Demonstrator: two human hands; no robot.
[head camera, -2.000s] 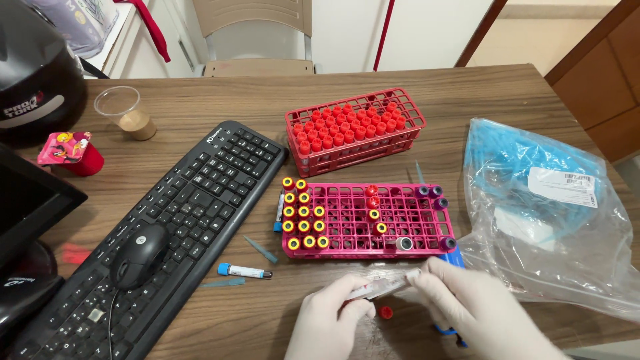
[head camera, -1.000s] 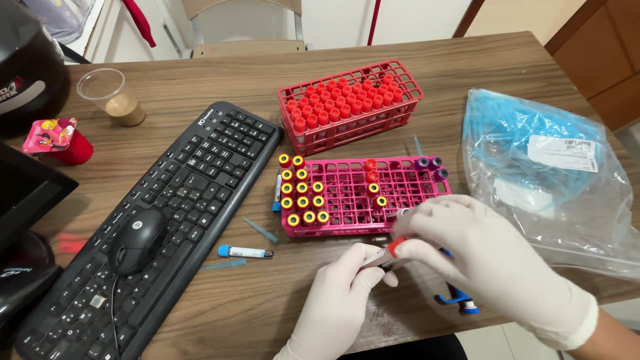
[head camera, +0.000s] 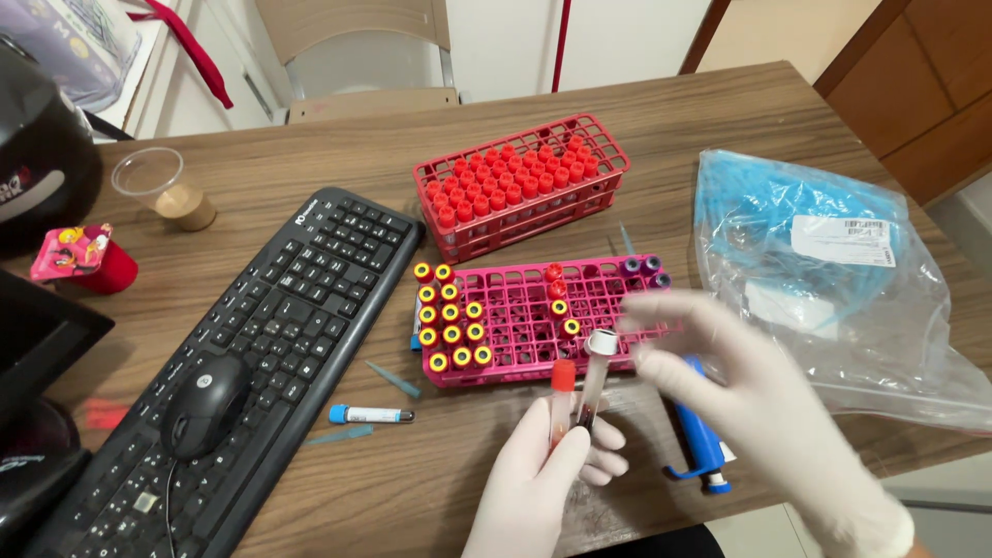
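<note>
My gloved left hand (head camera: 542, 473) holds two tubes upright side by side: a red-capped tube (head camera: 563, 399) and a tube with a white-grey cap (head camera: 597, 376), dark liquid at its bottom. My gloved right hand (head camera: 721, 380), blurred, hovers just right of them over the rack's edge with its fingers apart and nothing seen in them. Behind both hands is a magenta tube rack (head camera: 511, 325) with yellow-, red- and purple-capped tubes. A blue pipette (head camera: 697, 426) lies partly under my right hand. A red rack (head camera: 527, 225) full of red-capped tubes stands farther back.
On the left are a black keyboard (head camera: 271, 349), a mouse (head camera: 205, 403) and a plastic cup (head camera: 174, 194). A blue-capped tube (head camera: 372, 415) lies between blue pipette tips (head camera: 394, 380). A clear bag (head camera: 821, 287) of blue tips covers the table's right side.
The red cap that my right hand held over the tubes now sits on one tube. My right hand has moved off it, and both tubes stand more upright in my left hand.
</note>
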